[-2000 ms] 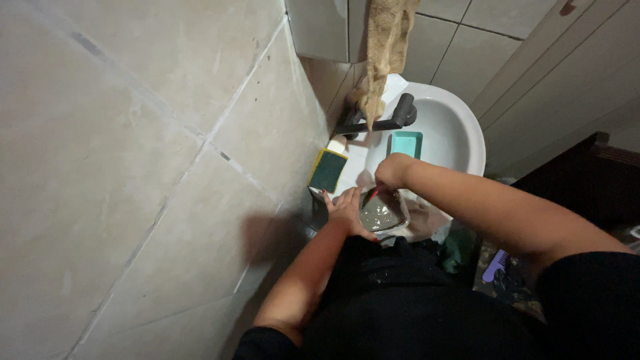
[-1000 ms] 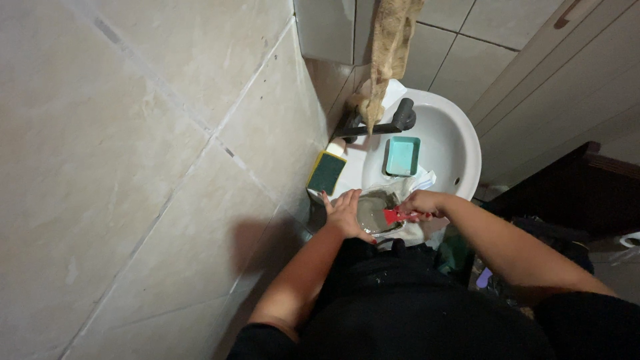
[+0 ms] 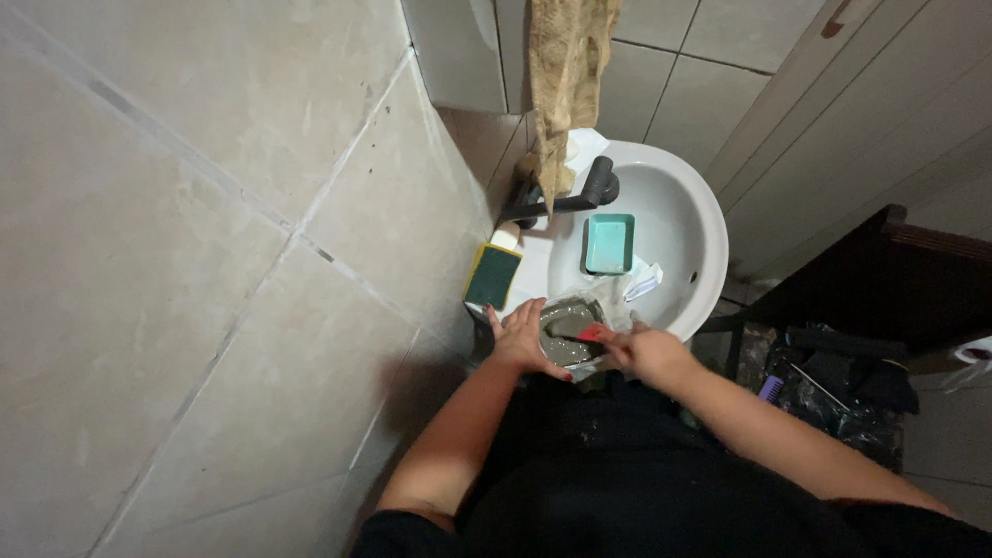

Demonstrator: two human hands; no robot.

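A container of wet grey paste (image 3: 572, 349) rests at the near edge of the white washbasin (image 3: 709, 225). My left hand (image 3: 527, 341) is spread against the container's left side, steadying it. In my right hand (image 3: 643, 355) is a tool with a red handle (image 3: 595, 333), its far end down in the paste. A small turquoise tray (image 3: 611, 244) lies in the basin beyond my hands, beside a crumpled plastic wrapper (image 3: 645, 280). A green and yellow scouring sponge (image 3: 492, 277) sits on the basin's left ledge, close to my left fingertips.
A dark faucet (image 3: 570, 203) reaches over the basin, and a worn beige cloth (image 3: 570, 70) hangs above it. Tiled wall (image 3: 232, 271) runs along the left. At right are dark furniture (image 3: 883, 287), a purple comb (image 3: 770, 389) and black plastic bags (image 3: 837, 387).
Two seconds ago my right hand was farther over the container; it has shifted to the container's right side. The left hand stays at the container.
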